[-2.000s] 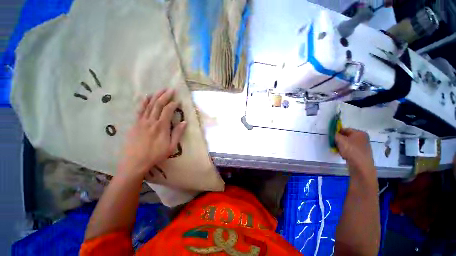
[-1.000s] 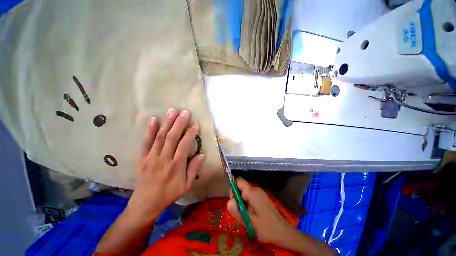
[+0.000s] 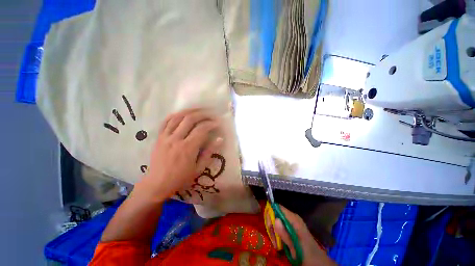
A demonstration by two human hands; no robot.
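A large beige front panel (image 3: 99, 67) with dark brown whiskers, dots and a bow lies on the left of the table. My left hand (image 3: 185, 150) rests on it with bent fingers over the area beside the bow; whether it pinches cloth is hidden. My right hand (image 3: 299, 236) holds scissors (image 3: 293, 234) with one green and one yellow handle loop, at the table's front edge. The blades point away from me, just right of the panel's edge, and look blurred. A small faint beige shape lies right of the blades.
A layered stack of beige and blue cut pieces (image 3: 291, 47) lies behind, right of the panel. The white sewing machine (image 3: 416, 78) stands at the right. Blue crates (image 3: 349, 234) are below the table edge and at lower left.
My right hand first brought the scissors from near the machine to the panel's edge; their handles now show spread and the blades sit right of the edge. My left fingers have curled.
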